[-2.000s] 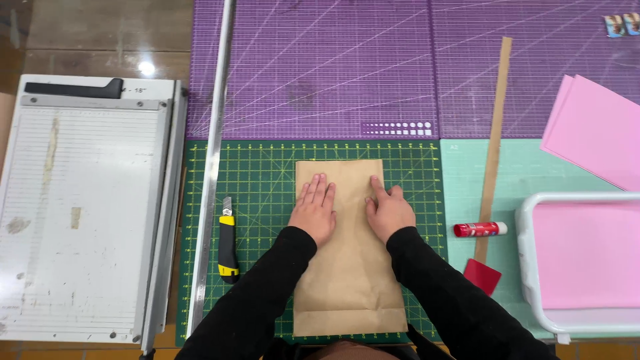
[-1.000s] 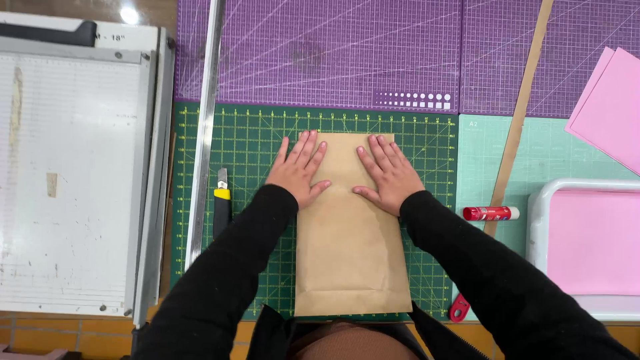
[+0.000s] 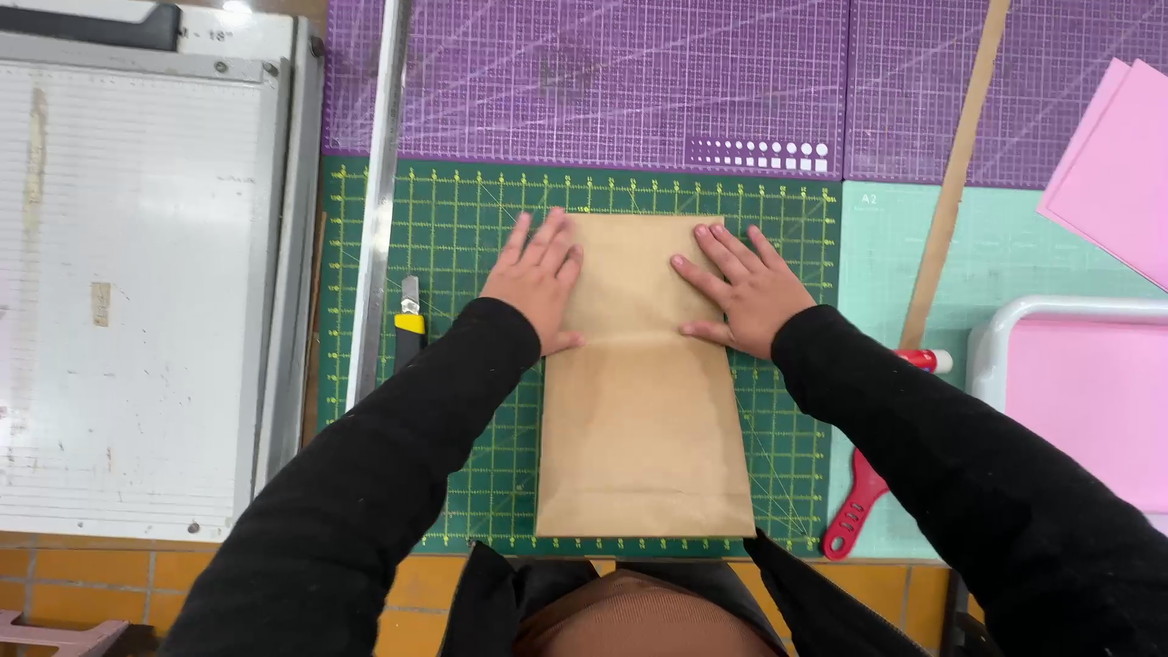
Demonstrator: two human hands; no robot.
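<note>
A flat brown kraft paper bag lies upright in view on a green cutting mat, its folded bottom toward my body. My left hand rests spread on the bag's upper left edge, some fingers on the mat. My right hand lies spread on its upper right edge. Neither hand grasps anything. A faint crease crosses the bag between my thumbs. A yellow and black utility knife, blade out, lies left of my left hand, beside a long metal ruler.
A paper trimmer stands at left. Purple cutting mats lie at the back. To the right are a brown paper strip, a glue stick, a red-handled tool, pink sheets and a white tray.
My hands have moved outward from the middle of the bag to its two side edges. The view has shifted and come closer.
</note>
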